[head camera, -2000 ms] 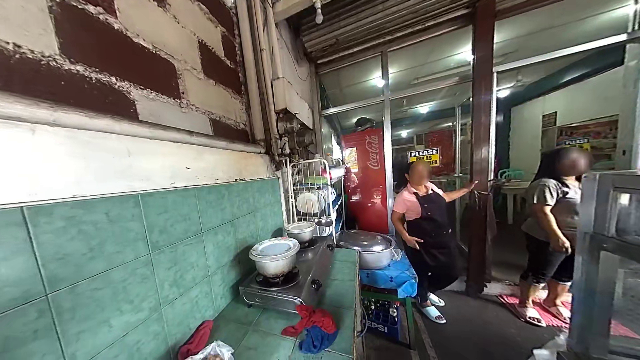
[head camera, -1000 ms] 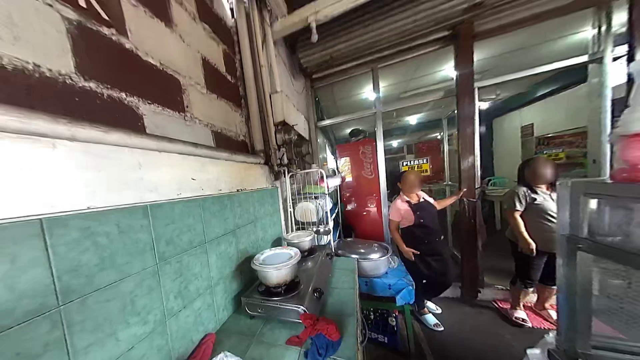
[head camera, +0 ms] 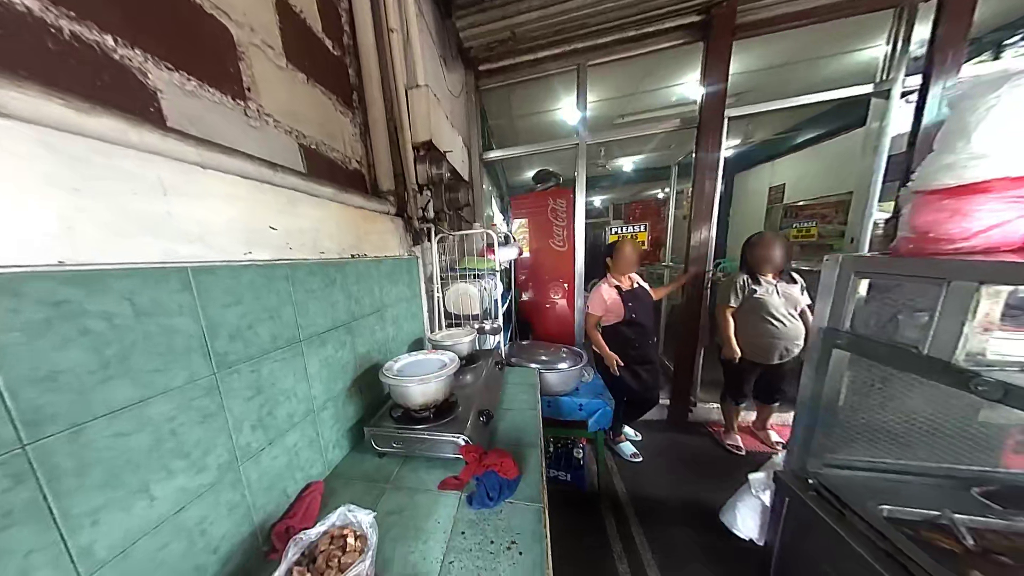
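Note:
Neither of my hands shows in the head view. A covered metal pot sits on the front burner of a gas stove, and a smaller pot stands behind it. Red and blue cloths lie crumpled on the green tiled counter in front of the stove. At the bottom edge, an open plastic bag holds brown chunks of what looks like meat, with a dark red cloth beside it against the wall.
A large lidded pot rests on a blue-covered table past the counter. Two people stand near the glass partition. A metal-framed display case borders the right side. A white plastic bag lies on the floor.
The person at the right has turned more toward the camera. More of the bag of chunks shows at the bottom edge, as the view has shifted.

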